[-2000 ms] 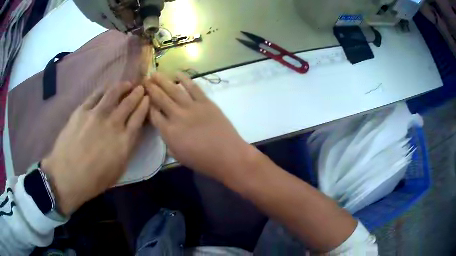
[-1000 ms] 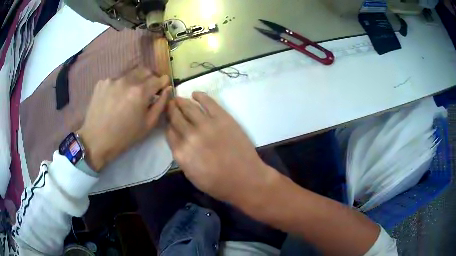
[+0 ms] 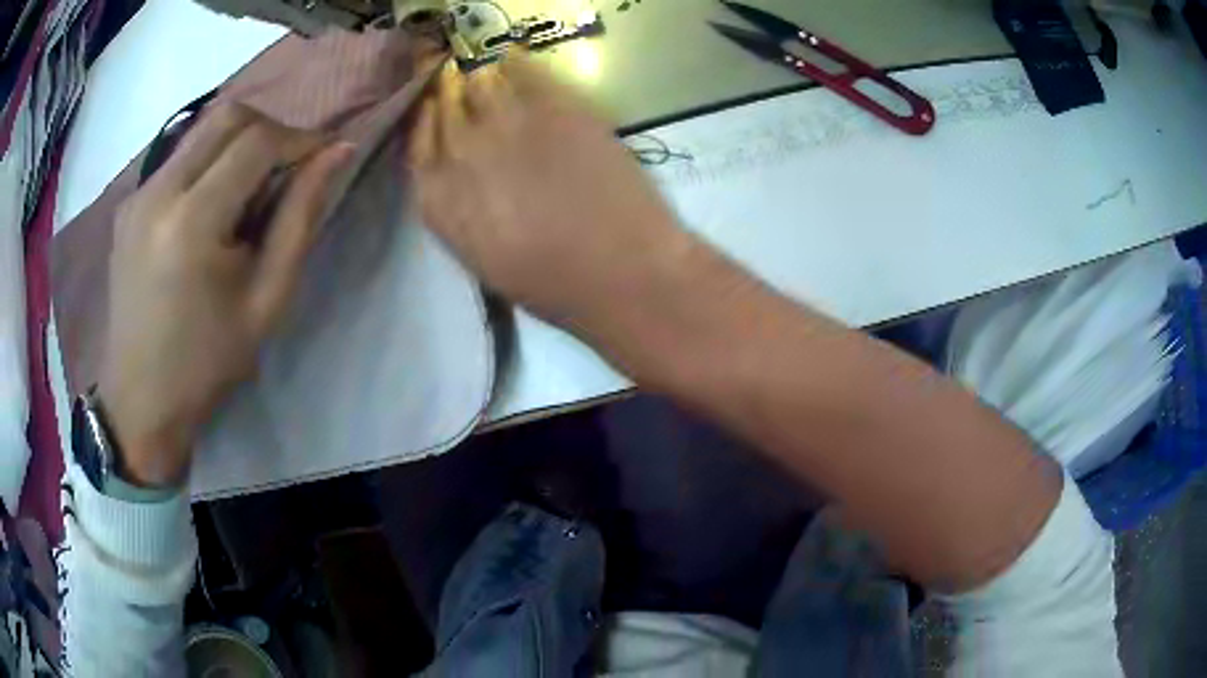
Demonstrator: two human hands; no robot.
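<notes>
The pinkish-brown striped panel (image 3: 322,82) lies on the white table, its upper edge at the sewing machine's presser foot area. Its pale grey backing (image 3: 384,351) shows folded up toward me, with a rounded corner. My left hand (image 3: 212,252) pinches a fold of the panel between thumb and fingers. My right hand (image 3: 516,186) presses the panel's right edge close to the needle plate (image 3: 530,29); its fingertips are blurred, and the presser foot and needle are partly cut off at the top. A black strap (image 3: 170,138) on the panel is mostly hidden behind my left hand.
Red-handled thread snips (image 3: 847,73) lie on the machine bed. A loose thread (image 3: 658,152) lies by the bed's edge. A black piece (image 3: 1050,60) is at the upper right. A blue basket (image 3: 1149,470) with white sheets (image 3: 1059,358) stands at the right, below the table (image 3: 821,219).
My left hand has moved left and lifted a fold, showing more backing. My right hand has moved up toward the needle area. The view has shifted, so the machine sits higher.
</notes>
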